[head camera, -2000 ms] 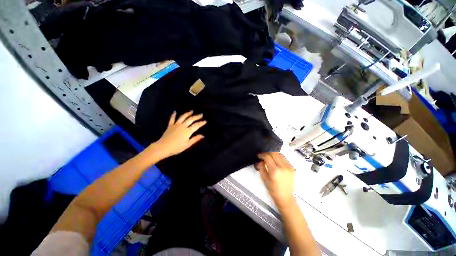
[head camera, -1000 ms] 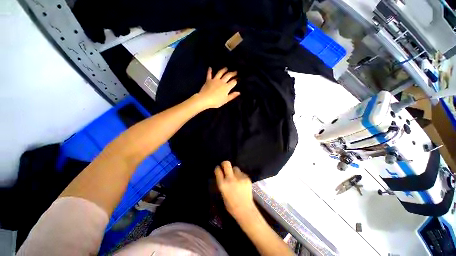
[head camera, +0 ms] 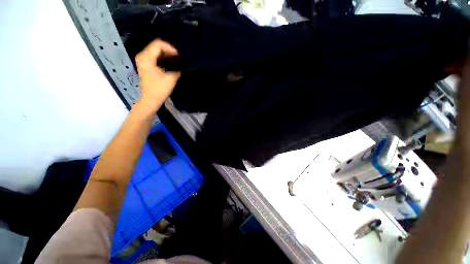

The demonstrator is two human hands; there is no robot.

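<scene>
A large black garment piece point(head camera: 309, 87) is stretched across the upper view, lifted over the white machine table, its lower edge hanging near the table front. My left hand point(head camera: 157, 67) grips its left end near the perforated post. My right hand point(head camera: 454, 68) is at the far right edge, blurred and mostly cut off, at the cloth's right end; its fingers are hard to see. A small tan label point(head camera: 235, 77) shows blurred on the black cloth. The white sewing machine head point(head camera: 379, 165) stands right of centre, partly behind my right forearm.
Metal snips point(head camera: 368, 228) lie on the machine bed. A blue crate point(head camera: 165, 178) sits beside my lap at the left. The perforated metal post point(head camera: 111, 51) and white partition point(head camera: 41, 93) are at the left. A ruler strip point(head camera: 268, 214) runs along the table's front edge.
The black cloth was lying on the table and lap; now it is raised and spread wide. My left hand has moved up and left and closed on it. My right hand has moved far right.
</scene>
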